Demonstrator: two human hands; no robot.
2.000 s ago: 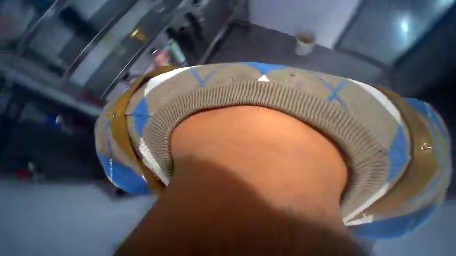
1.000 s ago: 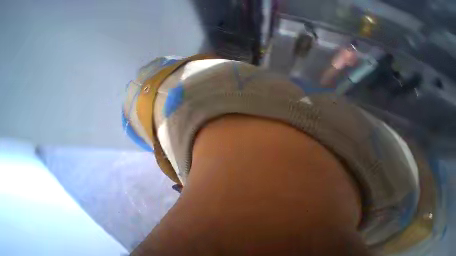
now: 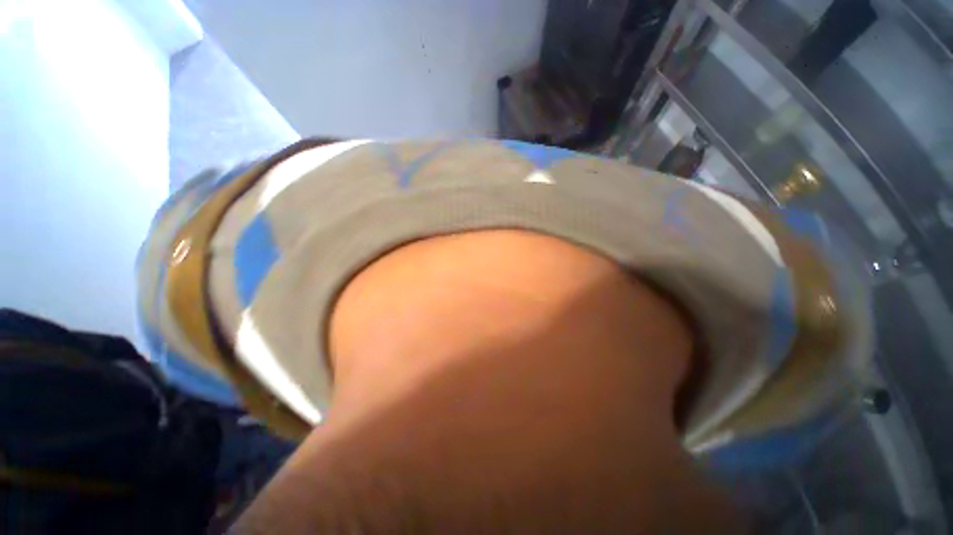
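Neither of my hands is in the picture. Nearest in front of me is my own grey-beige argyle sweater point(image 3: 460, 188) with blue and white diamonds, and my bare neck fills the middle and bottom. A brown strap point(image 3: 191, 287) with a shiny rivet lies over the shoulder at the left. A second brown strap point(image 3: 820, 313) lies over the shoulder at the right, slightly blurred. The sweater hides what is below and in front of my chest.
Metal-edged shelving point(image 3: 721, 131) stands at the upper right, with a gold-coloured fitting point(image 3: 799, 181) on it. A pale wall or panel point(image 3: 397, 63) is at the upper left. Dark cloth, perhaps another person's clothes point(image 3: 84, 418), is at the lower left.
My view has turned. The shelving shows further along the right side, the pale panel fills the upper left, and dark cloth has come into view at the lower left.
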